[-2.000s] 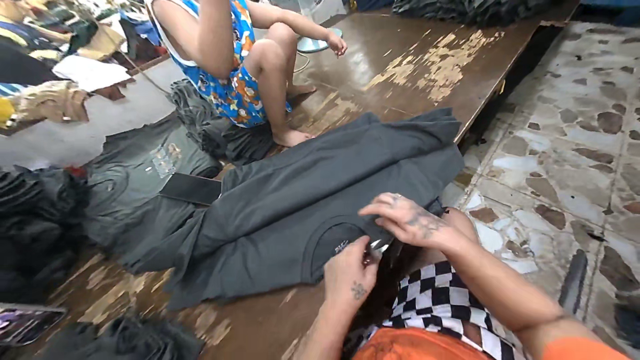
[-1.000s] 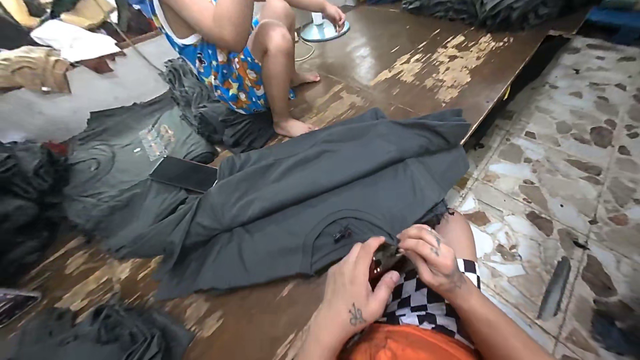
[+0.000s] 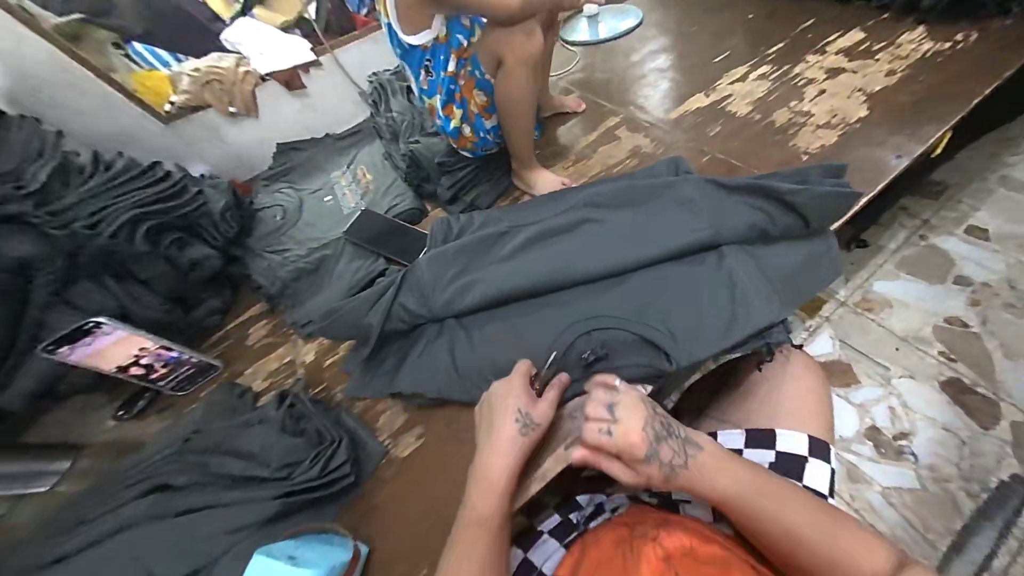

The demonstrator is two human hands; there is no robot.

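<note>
A dark grey T-shirt (image 3: pixel 624 256) lies spread over the worn brown wooden platform, its round neckline (image 3: pixel 616 328) facing me. My left hand (image 3: pixel 516 412) grips a small metal cutting tool (image 3: pixel 546 370), perhaps thread snips, whose pointed tip sticks up beside the neckline. Fingers curled, my right hand (image 3: pixel 628 432) is at the neckline's near edge, apparently pinching the shirt fabric; the fingertips are partly hidden. Some dark print shows inside the collar.
A black phone (image 3: pixel 386 236) lies at the shirt's left end. A lit phone (image 3: pixel 130 356) stands near piles of dark garments (image 3: pixel 96 232). Another person (image 3: pixel 480 88) sits on the platform (image 3: pixel 800 88) beyond the shirt. A light blue object (image 3: pixel 306 554) is at the bottom edge.
The tool's tip now shows upright above my left hand. My right hand has turned, its back now facing up. The view has shifted toward the left.
</note>
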